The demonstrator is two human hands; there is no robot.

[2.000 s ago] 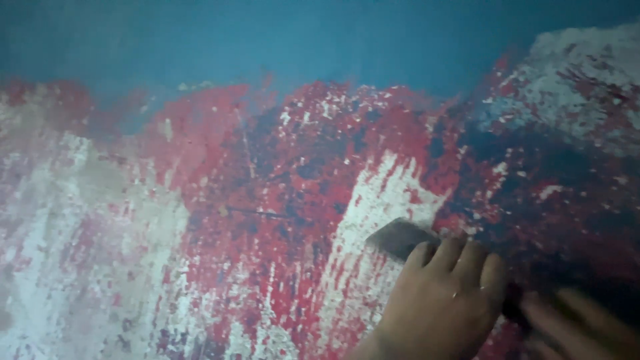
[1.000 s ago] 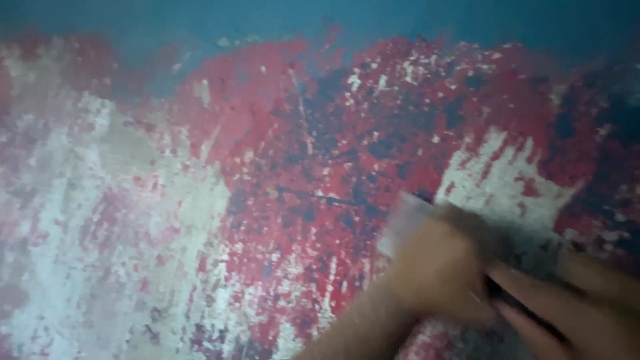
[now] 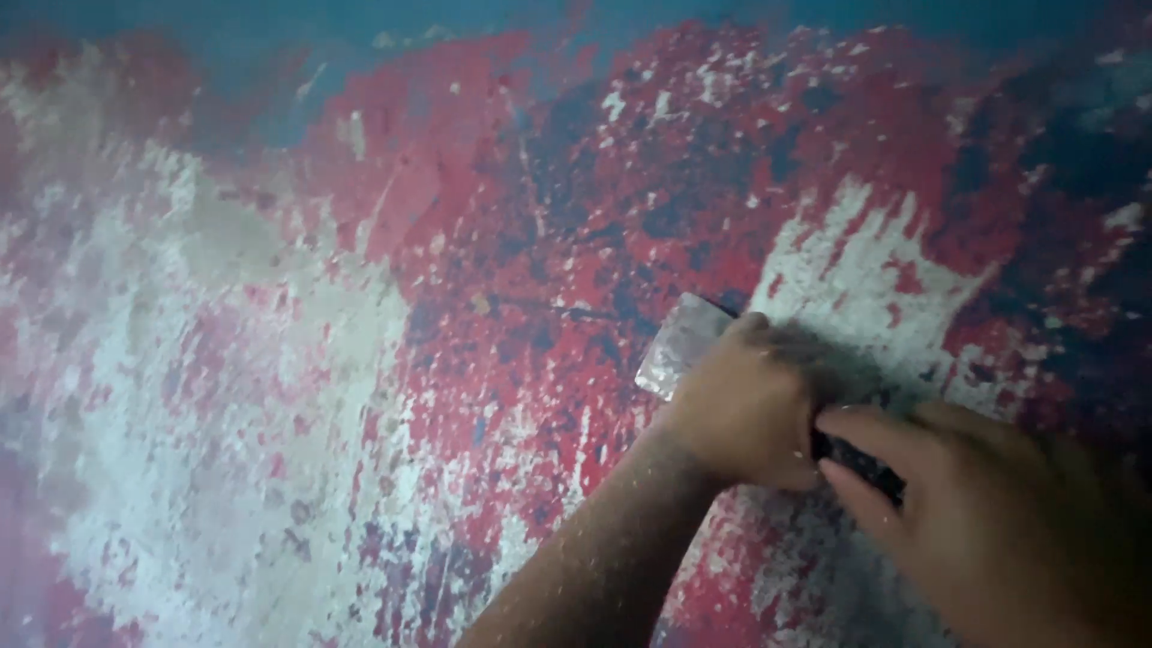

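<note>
A scraper with a wide metal blade lies against a wall of peeling red, blue and whitish paint. My left hand is closed around the scraper near its blade, fingers mostly hidden behind the back of the hand. Lower right, my right hand grips the dark handle behind it. The blade points up and left, its edge over red, speckled paint. Pale specks dot my left forearm.
Blue paint runs along the top of the wall. A broad whitish scraped area spans the left, and a smaller white patch with streaked edges lies just above and right of my hands.
The scraper and both hands have moved left across the wall, from over the smaller white patch to the red paint left of it. The view has shifted too.
</note>
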